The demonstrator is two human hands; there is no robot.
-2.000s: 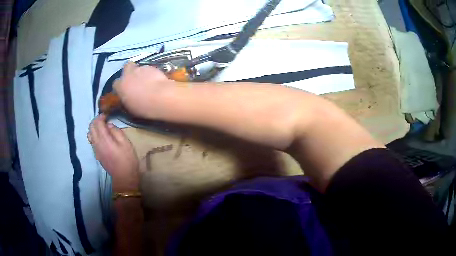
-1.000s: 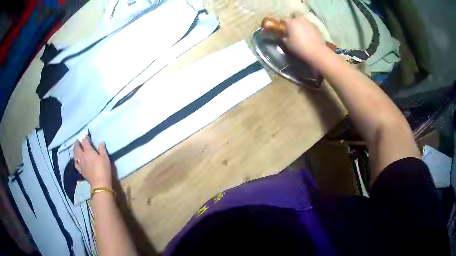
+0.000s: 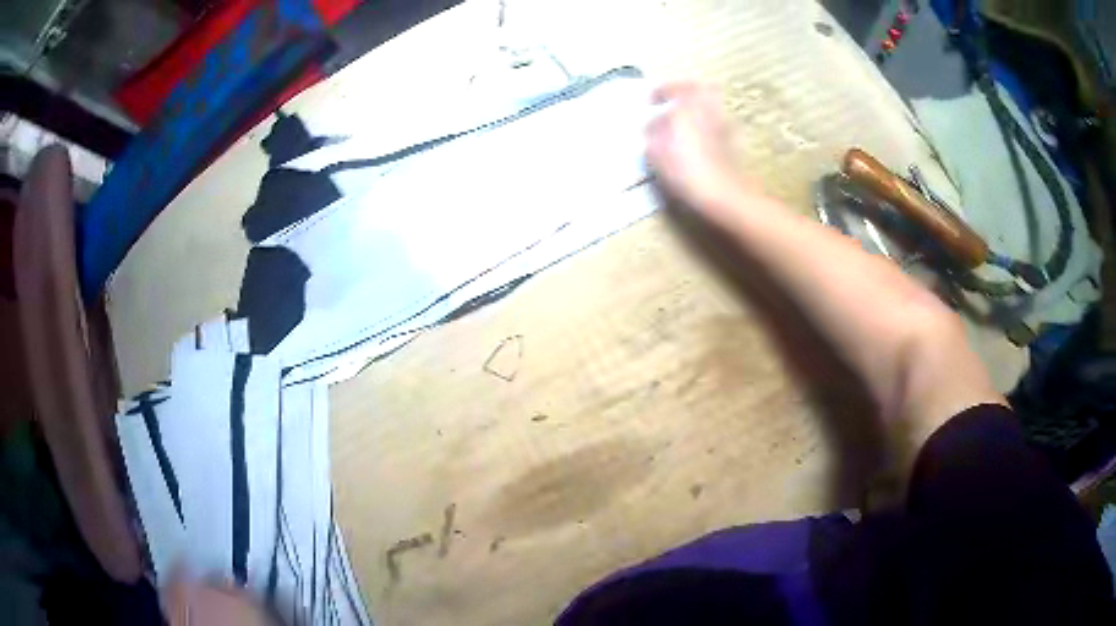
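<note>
A pile of pale panels (image 3: 416, 232) with dark rounded ends lies across the upper part of the board. My right hand (image 3: 688, 137) is blurred at the pile's right end; whether its fingers grip the cloth cannot be told. My left hand (image 3: 218, 602) is blurred and cut off by the bottom edge, over the stack of striped panels (image 3: 208, 465) at lower left; its fingers are hidden. The iron (image 3: 871, 232) stands at the right with its orange-brown wooden handle (image 3: 918, 208) up, and no hand is on it.
The stained light brown board (image 3: 587, 416) has dark marks and a curved edge. A dark cord (image 3: 1055, 202) curves behind the iron over pale green cloth (image 3: 967, 141). Blue and red fabrics (image 3: 202, 135) are at upper left, beside a pinkish curved bar (image 3: 67, 367).
My right hand has let go of the iron and moved left to the pile. The single striped panel has left the board's middle. My left hand has moved down over the striped stack. The view has shifted.
</note>
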